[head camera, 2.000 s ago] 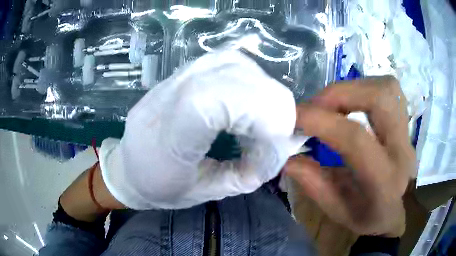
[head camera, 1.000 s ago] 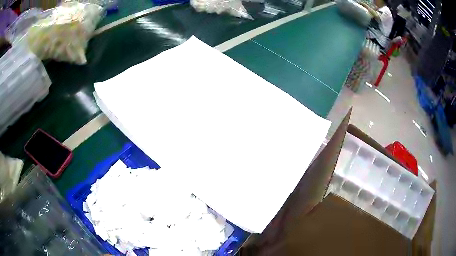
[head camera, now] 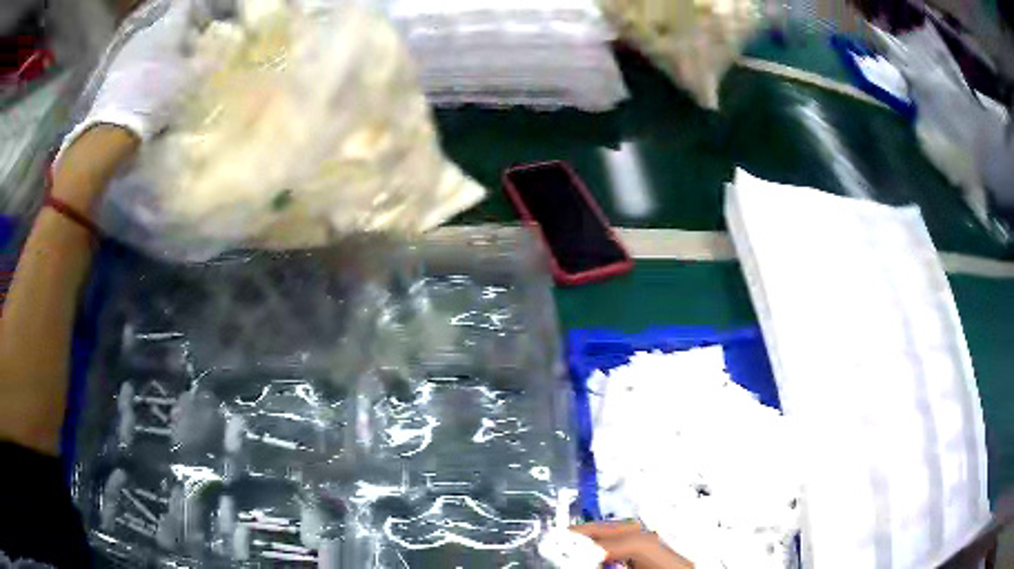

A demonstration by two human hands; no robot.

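My left hand (head camera: 139, 78), in a white glove, is at the upper left against a clear poly bag (head camera: 300, 133) of cream-coloured pieces. Its fingers are blurred and partly hidden, so their grip cannot be told. My bare right hand (head camera: 639, 547) is cut off by the bottom edge. Its fingers are closed on a small white piece (head camera: 572, 547) at the right edge of the clear blister tray (head camera: 373, 372). Slim rods (head camera: 278, 545) with white end blocks (head camera: 226, 529) lie in the tray's left and lower-left pockets.
A heap of small white pieces (head camera: 689, 445) lies in a blue bin (head camera: 751, 361) right of the tray. A long white sheet stack (head camera: 867, 367) stands farther right. A red-edged phone (head camera: 572, 222) and white trays (head camera: 512, 56) lie behind.
The view has swung left from the white sheets and carton to the blister tray. Both hands are now in view; my left is at the poly bag.
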